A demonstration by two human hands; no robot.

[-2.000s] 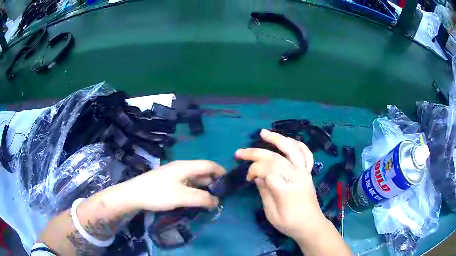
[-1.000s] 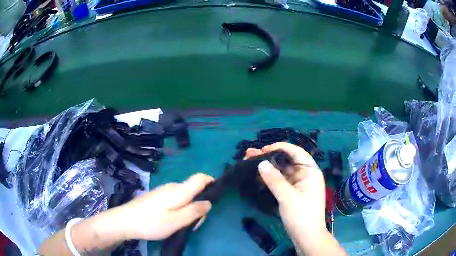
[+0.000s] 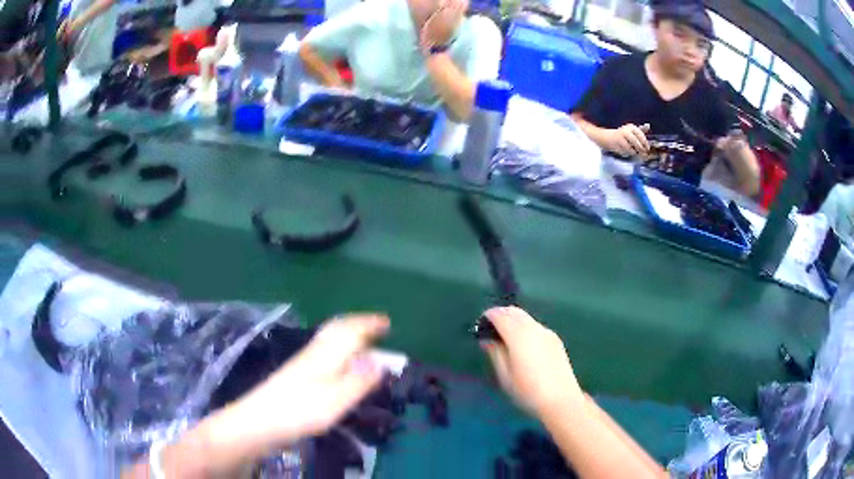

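Note:
My right hand (image 3: 534, 360) is closed on the near end of a black headband (image 3: 492, 248) over the green conveyor belt (image 3: 412, 271). The headband stretches away from my fingers towards the far side of the belt. My left hand (image 3: 328, 374) is blurred, held over the heap of black parts (image 3: 375, 416) at the left, with its fingers apart. I see nothing held in it. A crinkled clear plastic bag (image 3: 159, 374) covers part of the heap.
Other headbands lie on the belt, one nearby (image 3: 307, 241) and several farther left. Two people sit opposite behind blue parts trays (image 3: 360, 150). A grey can with a blue cap (image 3: 484, 131) stands at the far edge. The aerosol can (image 3: 740, 460) and clear bags are at lower right.
The view has tilted up towards the people opposite. My right hand has moved forward over the belt with the headband. My left hand has let go of the headband and moved to the heap.

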